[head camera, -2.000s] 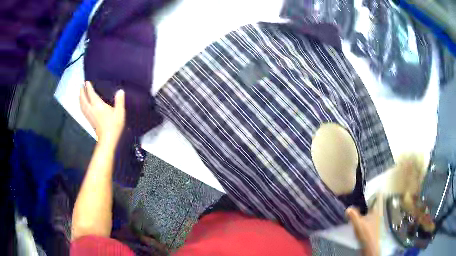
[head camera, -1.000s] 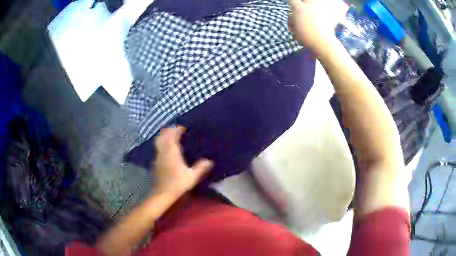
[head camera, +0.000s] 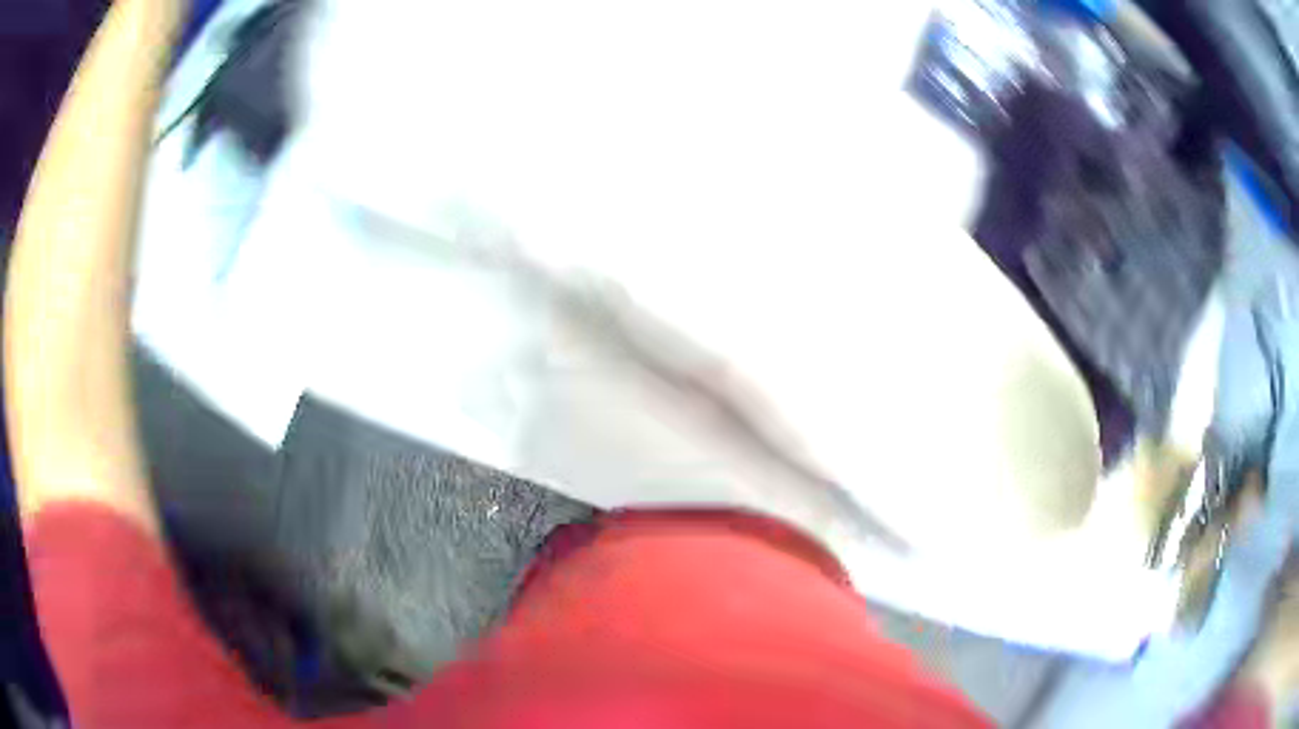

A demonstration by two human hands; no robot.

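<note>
The padded pressing form (head camera: 1047,427) lies bare in front of me, cream at its right end and washed out white elsewhere, with a blurred greyish crease or band across its near side. My left forearm (head camera: 71,271) runs up the left edge, and its hand is cut off by the top edge. A bit of my right sleeve (head camera: 1234,709) and forearm shows at the bottom right corner; the right hand is out of the picture. A blurred shiny object, apparently the iron (head camera: 1204,556), is at the right end of the table.
A dark purple and checked garment pile (head camera: 1118,242), partly under shiny plastic, lies at the upper right beyond the form. The white table cover (head camera: 214,356) ends at the left above the speckled grey floor (head camera: 413,499). Dark cloth (head camera: 264,86) is at the upper left.
The purple garment with gingham lining is gone from the form. My left arm has moved to the far left and upward, my right arm to the far lower right. The view has shifted.
</note>
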